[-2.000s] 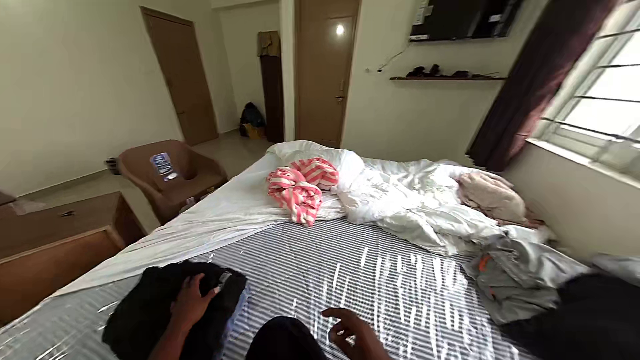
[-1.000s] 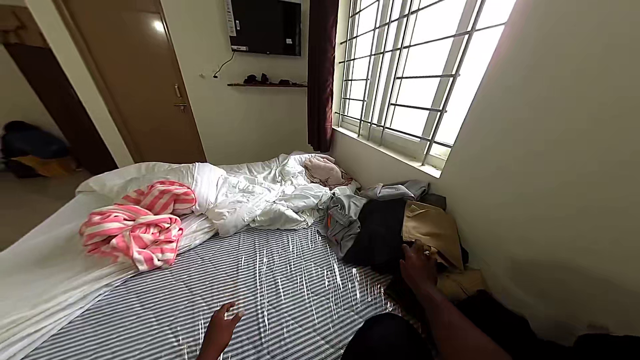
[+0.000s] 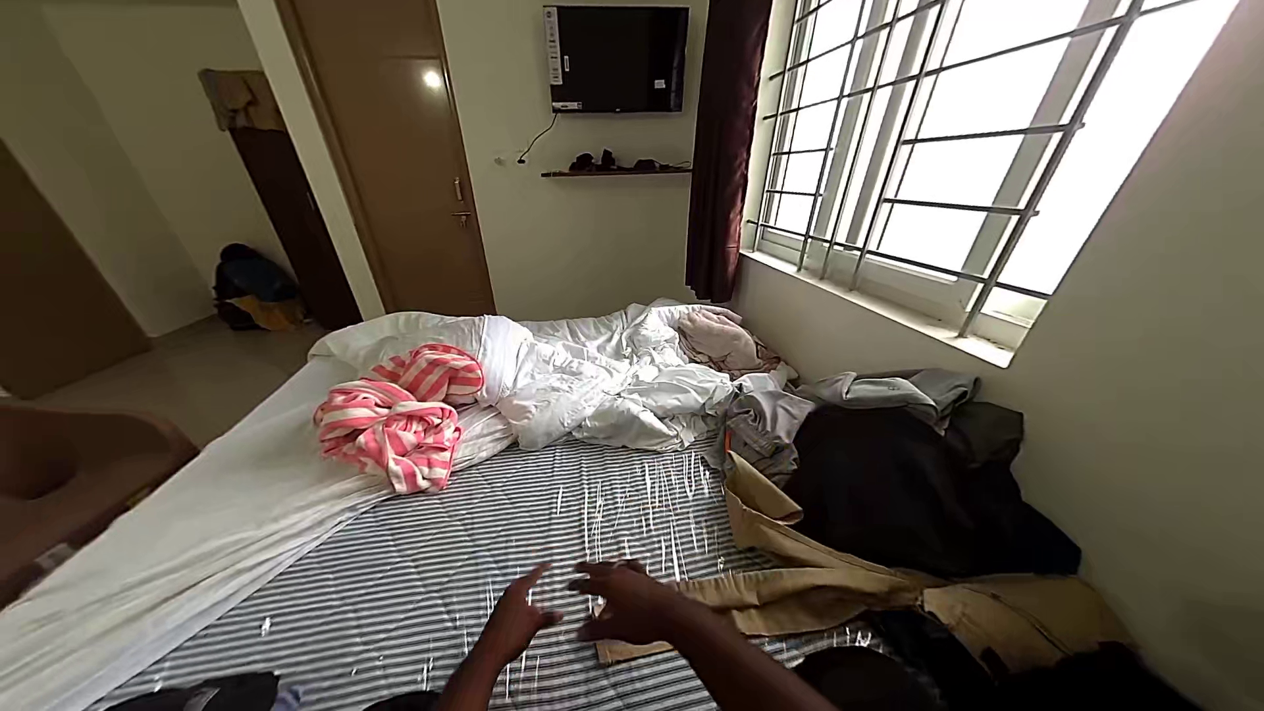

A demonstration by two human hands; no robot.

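Observation:
Tan trousers [image 3: 790, 583] lie stretched across the right part of a striped mattress [image 3: 425, 553], one leg end near my hands. My right hand [image 3: 632, 602] is over that leg end, fingers spread; whether it touches the cloth I cannot tell. My left hand [image 3: 515, 620] is just left of it above the mattress, fingers apart and holding nothing. Dark clothes [image 3: 889, 484] are heaped behind the trousers, beside grey clothes [image 3: 765, 425]. Part of a folded black garment [image 3: 212, 693] shows at the bottom left.
A pink-and-white striped cloth [image 3: 395, 420] and a crumpled white sheet [image 3: 612, 385] lie on the far part of the bed. A brown chair [image 3: 79, 474] stands to the left. The wall with a barred window [image 3: 918, 148] borders the bed on the right.
The tan trousers, bunched beside the dark clothes one second ago, are now spread out over the mattress. My right hand has moved left, away from the pile, and is near my left hand.

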